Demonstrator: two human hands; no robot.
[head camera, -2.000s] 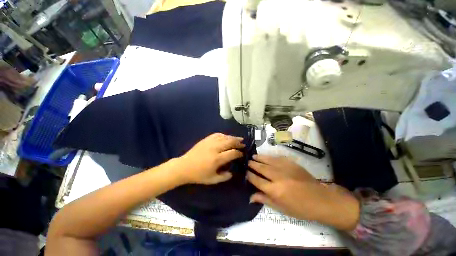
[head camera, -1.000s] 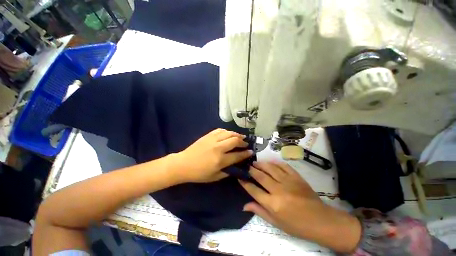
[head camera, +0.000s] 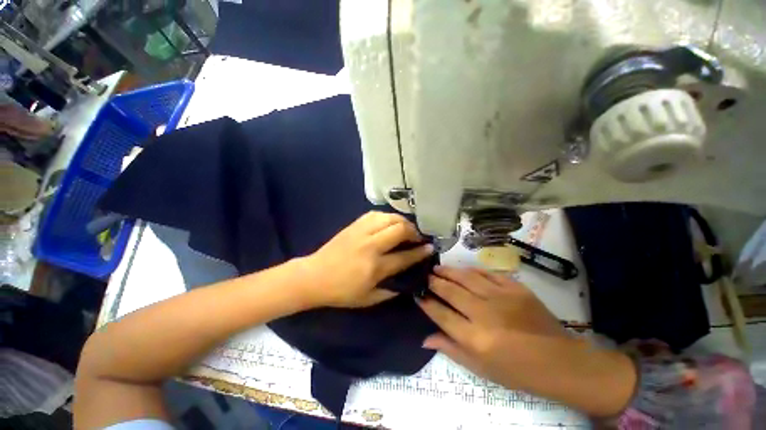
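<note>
A large dark navy cut panel (head camera: 311, 185) lies on the white table, under my hands and up to the needle area of the cream-white sewing machine (head camera: 479, 101). My left hand (head camera: 365, 262) lies on the panel, its fingertips just left of and in front of the needle area. My right hand (head camera: 495, 327) lies at the panel's right edge, fingertips close to my left hand's. Both hands press the cloth between them, where a small dark fold or piece shows. The machine head and my fingers hide the needle and presser foot.
A blue plastic basket (head camera: 76, 197) stands left of the table. Another dark panel (head camera: 277, 34) lies at the back. Dark cloth pieces (head camera: 642, 273) lie under the machine arm, right of a black slotted part (head camera: 548, 259). Ruler marks run along the table's front edge (head camera: 386, 403).
The view has moved closer to the machine, whose head looks larger. Both hands stay near the needle, and my left fingertips have shifted slightly on the cloth.
</note>
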